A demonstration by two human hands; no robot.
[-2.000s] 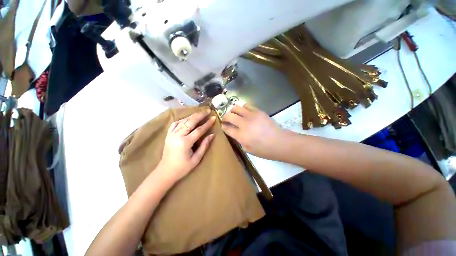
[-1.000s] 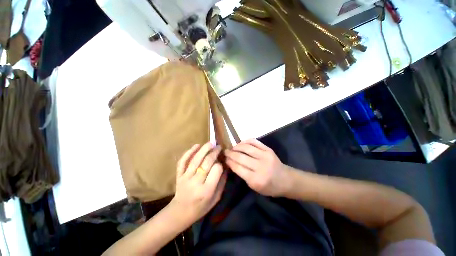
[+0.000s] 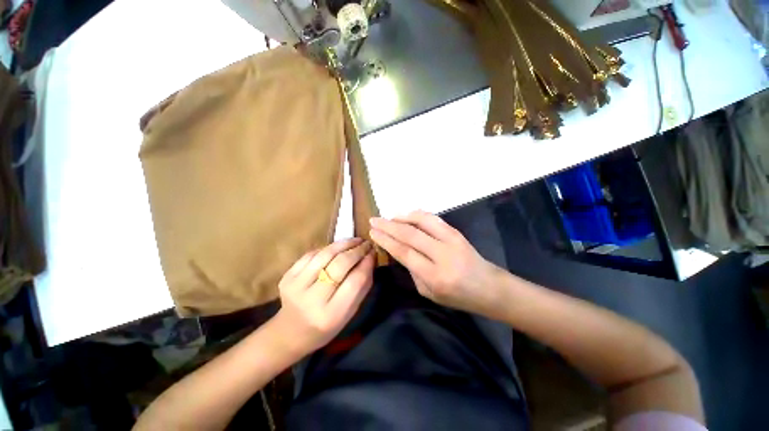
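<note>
The tan-brown fabric panel (image 3: 244, 177) lies on the white table, its top right corner at the presser foot (image 3: 336, 63). A narrow zipper (image 3: 358, 168) runs from the foot down along the panel's right side, with a thin white gap between them lower down. My left hand (image 3: 327, 286), with a ring, pinches the zipper's lower part at the table's front edge. My right hand (image 3: 434, 257) pinches it just to the right, fingertips close to the left ones. The fingers hide the exact grip and the zipper end.
A fan of brown-and-gold zippers (image 3: 540, 71) lies on the machine bed. Red-handled snips (image 3: 675, 29) and a cord lie at upper right. A blue bin (image 3: 599, 206) is below the table, beside grey-olive cloths (image 3: 729, 177). Brown cloths (image 3: 15, 185) hang at far left.
Both hands have come back from the presser foot to the zipper's lower part. Since one second ago they stay pinched there, while the panel and machine sit higher in view.
</note>
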